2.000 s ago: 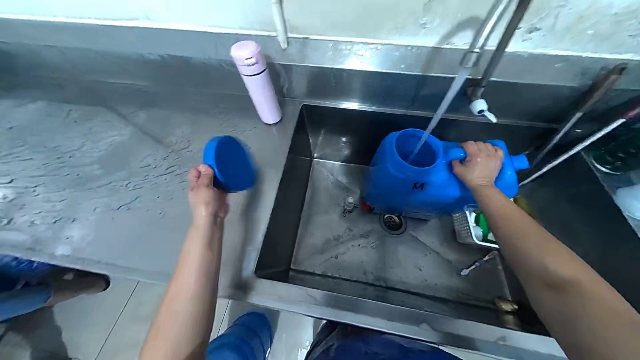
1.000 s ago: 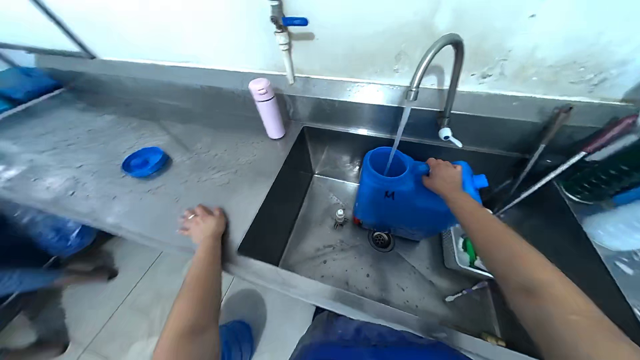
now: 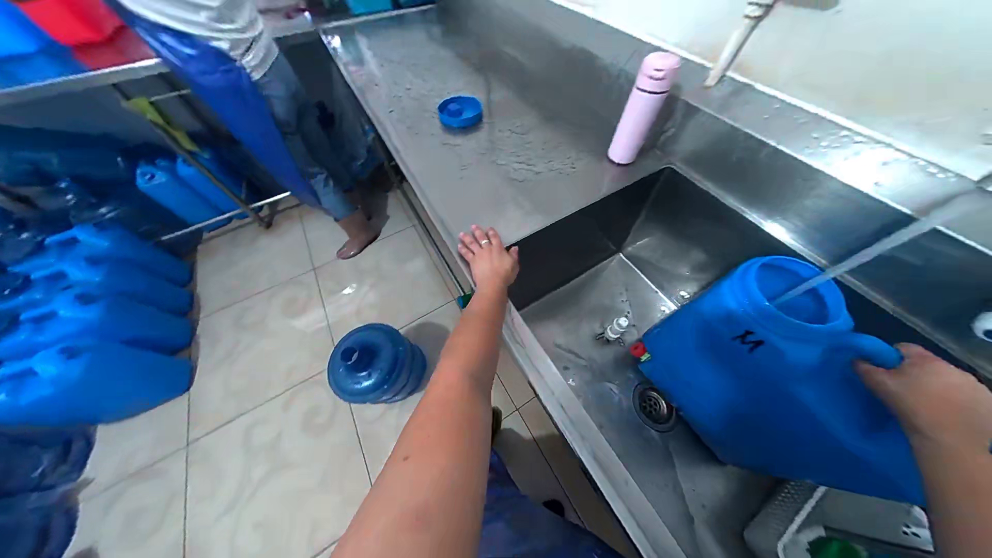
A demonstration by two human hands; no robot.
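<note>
My right hand (image 3: 922, 387) grips the handle of a blue plastic jerrycan (image 3: 790, 387), which stands tilted in the stainless steel sink (image 3: 573, 341). A stream of water (image 3: 891, 244) runs into the can's wide open mouth; the faucet is out of view. My left hand (image 3: 490, 260) rests on the counter edge at the sink's left corner, fingers apart, holding nothing. Farther back on the wet counter lies a blue screw cap (image 3: 460, 112). A pink bottle (image 3: 645, 108) stands near the back of the sink.
A blue water bottle (image 3: 376, 364) stands on the tiled floor. Several blue jerrycans (image 3: 93, 325) line the left side. Beyond the counter stands a person (image 3: 271, 101) in a blue apron. A gray basket (image 3: 837, 519) sits in the sink by the drain (image 3: 654, 406).
The blue cap, held in my left hand two seconds ago, now lies on the counter, and that hand rests on the edge. My right hand keeps the jerrycan's handle. The view has swung left.
</note>
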